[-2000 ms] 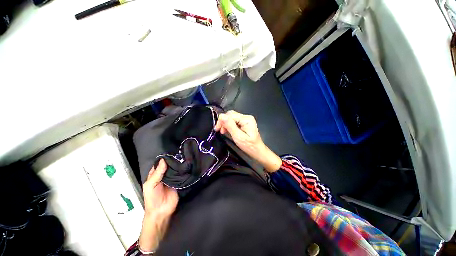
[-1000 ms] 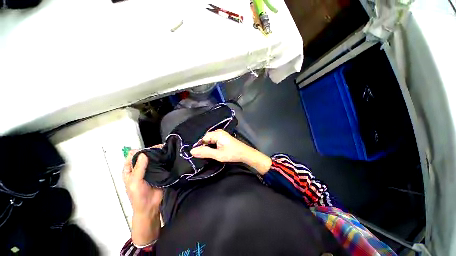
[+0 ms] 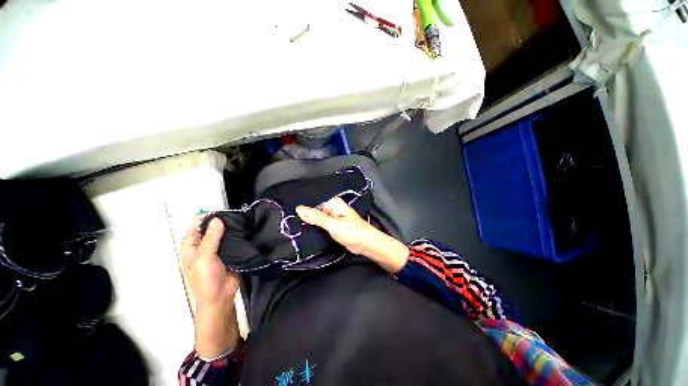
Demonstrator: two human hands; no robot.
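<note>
A soft black bag (image 3: 260, 235) with pale lines curving along its edges lies over my aproned lap. My left hand (image 3: 207, 260) grips the bag's left end, thumb on top and fingers behind the fabric. My right hand (image 3: 343, 226) is on the right part of the bag, its thumb pointing left beside a small pale loop (image 3: 290, 226) near the middle. The right fingers are partly hidden behind the thumb and fabric.
The white cloth-covered table (image 3: 188, 83) ahead bears red-and-dark snips (image 3: 375, 20) and a green tool (image 3: 430, 26). Black bags (image 3: 53, 256) are heaped at the left beside a low white surface (image 3: 143, 226). A blue crate (image 3: 509, 192) stands on the floor at the right.
The bag's left end has moved left with my left hand, and the fabric is spread wider. My right hand has moved from the far edge to near the loop. The view has shifted.
</note>
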